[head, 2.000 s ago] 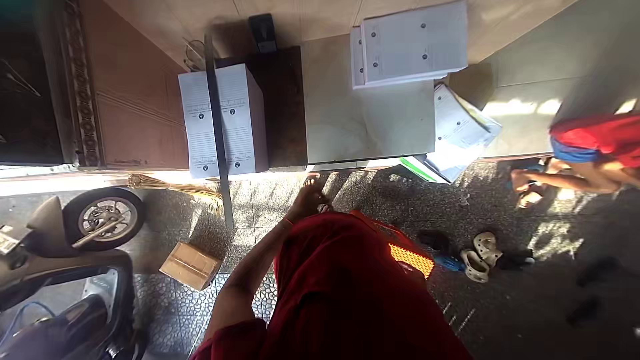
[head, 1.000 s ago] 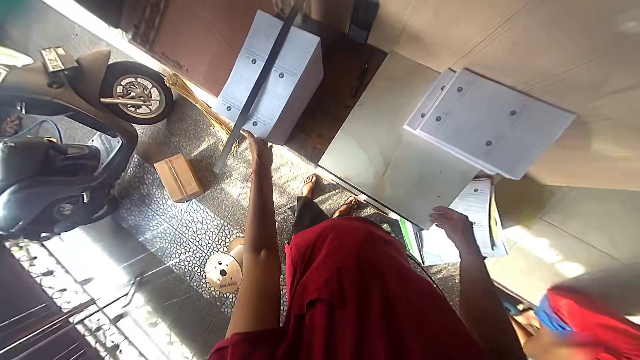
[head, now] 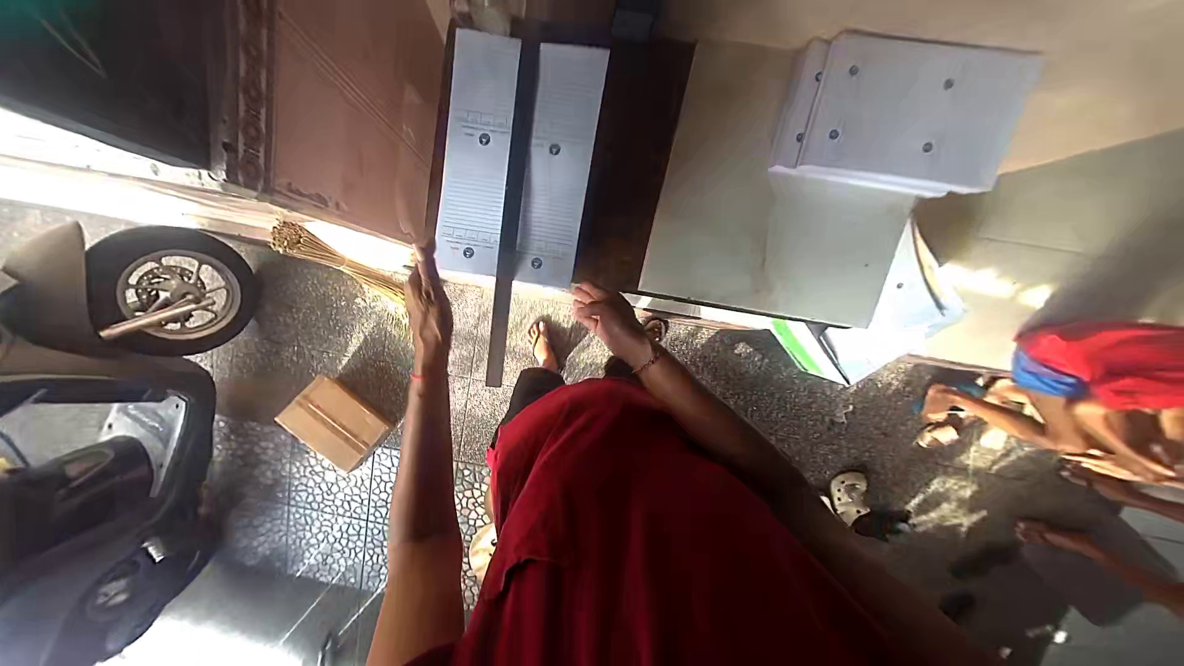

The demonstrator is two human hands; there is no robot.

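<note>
A tall stack of printed paper sheets (head: 476,185) stands on a dark wooden surface (head: 638,166), and a long dark flat strip (head: 509,222) lies lengthwise over it, its near end jutting past the edge. My left hand (head: 428,310) is at the stack's near left corner, fingers pointing away along its side. At the near right corner is my right hand (head: 609,319), its fingers partly bent; whether it grips the sheets cannot be made out. To the right, a grey-green board (head: 768,231) bears a second stack of white sheets (head: 897,116) with small round dark marks.
Loose papers (head: 902,301) and a green-edged sheet (head: 805,347) lie beside the board. A straw bundle (head: 342,259), a cardboard box (head: 335,423) and a parked motor scooter (head: 102,444) are at left. Another person (head: 1101,379) is low down at right, near a pale clog (head: 848,495).
My right hand has moved left, from the board's near right corner to the strip-covered stack. My left hand remains at that stack's near left corner. The view has turned.
</note>
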